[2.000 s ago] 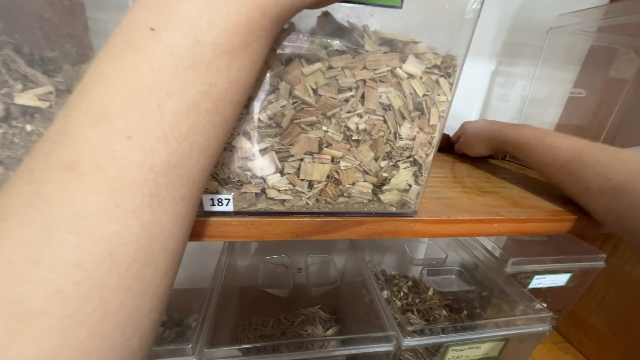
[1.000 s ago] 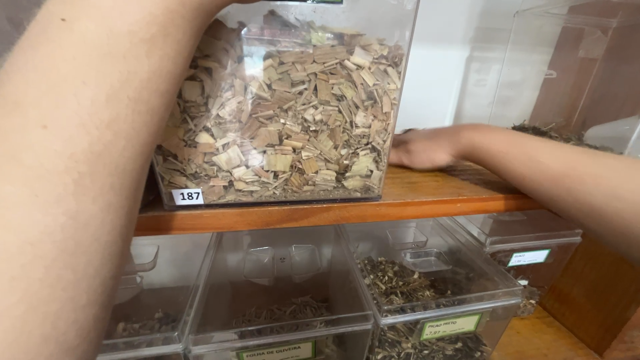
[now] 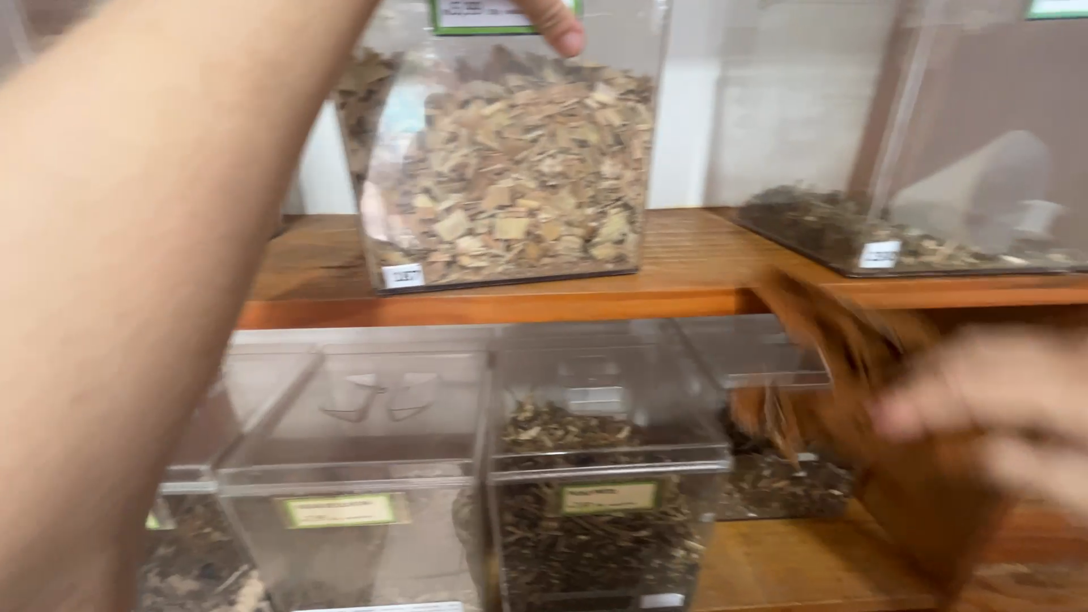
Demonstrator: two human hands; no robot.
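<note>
A clear plastic bin of wood chips stands slightly askew on the upper wooden shelf. My left arm crosses the left side; of my left hand, only a finger or thumb shows against the bin's upper front, over its green-edged label, and the rest is cut off by the top edge. At the right, my right hand is strongly blurred in front of the shelf edge. Its fingers meet a reddish-brown, cloth-like item, which hangs past the shelf and is too blurred to name surely.
Another clear bin with dried plant matter and a whitish scoop-like thing stands right on the upper shelf. Below are lidded clear bins, one with dark chopped herbs, one with a pale label, and a bin farther right.
My right hand has come from beside the wood-chip bin to in front of the shelf, with the brown item now showing at its fingers. The view has shifted.
</note>
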